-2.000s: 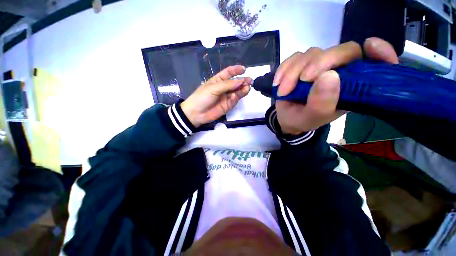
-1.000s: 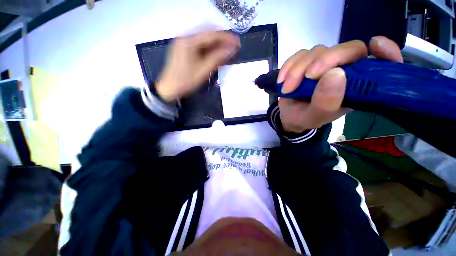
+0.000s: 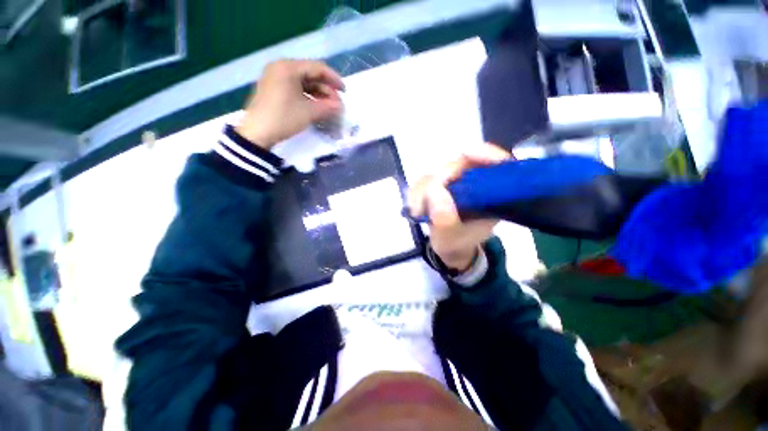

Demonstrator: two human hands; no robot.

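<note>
My right hand point(image 3: 459, 210) is closed around the blue-and-black electric screwdriver point(image 3: 535, 187), its nose near the right edge of the black two-window fixture point(image 3: 286, 252). The fixture lies on the white table, with a pale rectangle point(image 3: 376, 222) in its right half and a dark left half. My left hand point(image 3: 290, 101) is raised beyond the fixture's far edge, fingers curled and blurred. Whether it holds anything cannot be told. The screw tray, seen earlier beyond the fixture, is not clearly visible; a small shiny patch shows under my left fingers.
A clear plastic bag point(image 3: 370, 52) lies at the table's far edge. A white open box with dark sides point(image 3: 589, 67) stands at the upper right, beside a dark panel point(image 3: 511, 80). Blue plastic wrap point(image 3: 699, 210) hangs at the driver's tail. A framed unit point(image 3: 126, 38) lies on the green belt.
The view has shifted, showing more of the belt and box. My left hand has moved off the fixture to beyond its far edge. My right hand still holds the screwdriver, now with the blue wrap in view.
</note>
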